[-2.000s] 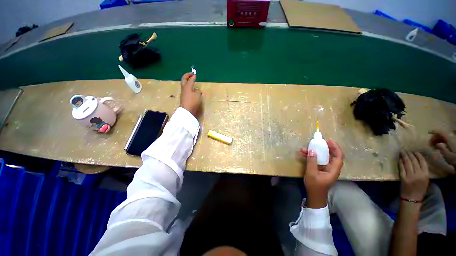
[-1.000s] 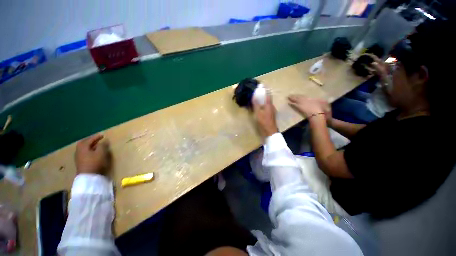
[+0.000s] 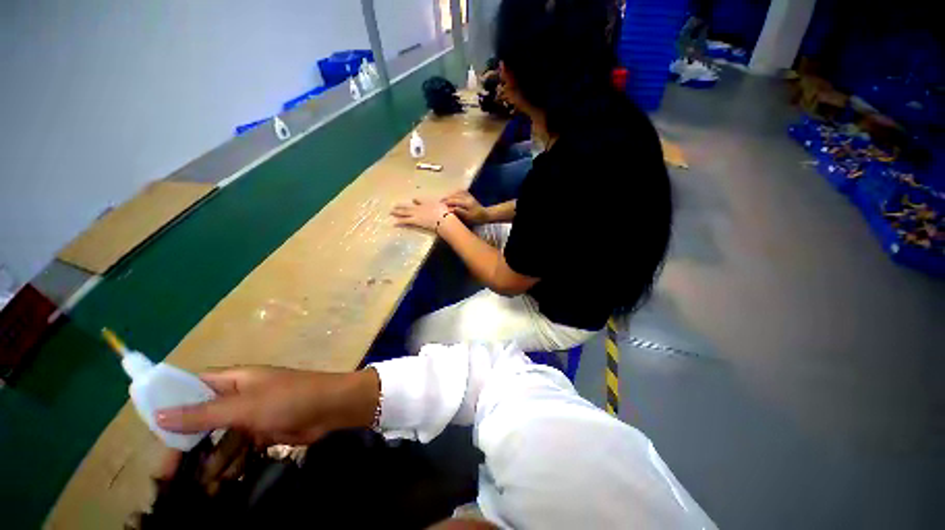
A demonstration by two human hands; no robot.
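Note:
My right hand [image 3: 280, 402] is closed around the white glue bottle [image 3: 171, 399], whose yellow tip points up and left over the table edge and green belt. Just below the hand, a black shaggy ornament [image 3: 352, 481] lies low in front of me, cut off by the bottom edge. Dark, blurred finger-like shapes show at its left end under the bottle. They may be my left hand, but its grip cannot be told.
A person in black sits on my right, hands on the tan table [image 3: 301, 280]. Beyond are a white bottle [image 3: 417, 145], a small stick [image 3: 429, 167] and black clumps [image 3: 442, 95]. The green belt [image 3: 238, 228], cardboard [image 3: 135, 223] and a red box [image 3: 23, 326] are left.
The view has swung right. The black ornament that my right hand reached on the table is now low in front of me. The bottle stays in my right hand, now nearer.

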